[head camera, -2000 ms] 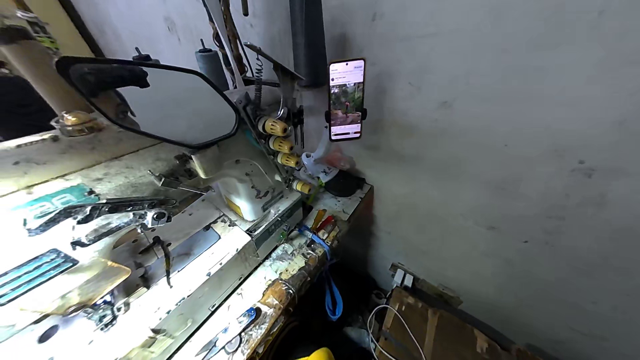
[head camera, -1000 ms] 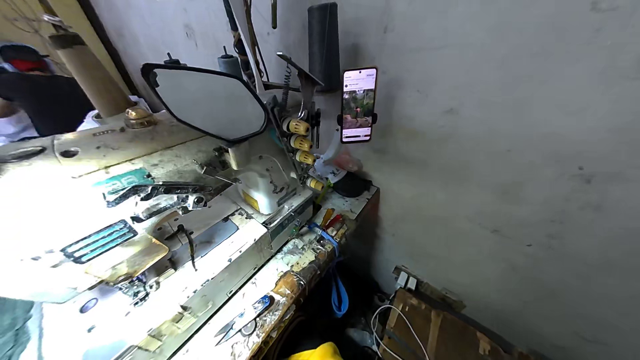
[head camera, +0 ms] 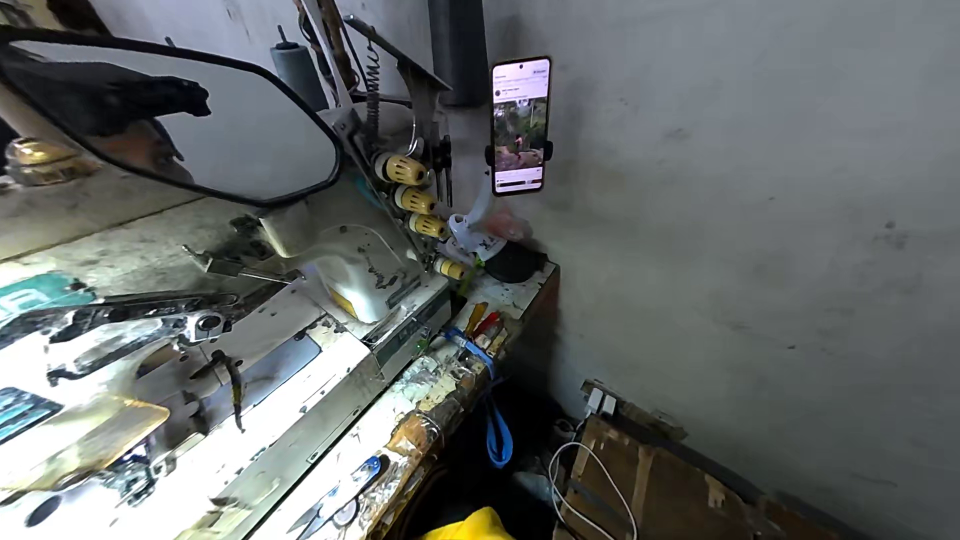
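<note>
Neither of my hands shows in the head view. An industrial sewing machine (head camera: 352, 270) fills the left side, its metal bed (head camera: 285, 375) brightly lit. Yellow thread tension knobs (head camera: 414, 199) line its right side. Thread snips with blue handles (head camera: 341, 491) lie on the worn table edge near the bottom. Farther back on that edge are tools with orange and red handles (head camera: 487, 325), beside a blue strap (head camera: 497, 435) that hangs over the side. A lit smartphone (head camera: 520, 127) is held upright in a holder in front of the wall.
A black-framed mirror (head camera: 225, 127) juts across the upper left. A white squeeze bottle (head camera: 474, 236) stands near the table's back corner. At the lower right are a cardboard box (head camera: 660, 480) and a white cable (head camera: 555, 480). Yellow fabric (head camera: 472, 525) shows at the bottom edge. A grey wall rises at the right.
The view has shifted, and the mirror and machine now sit farther left in it. A person seen at the far left one second ago is no longer directly in view.
</note>
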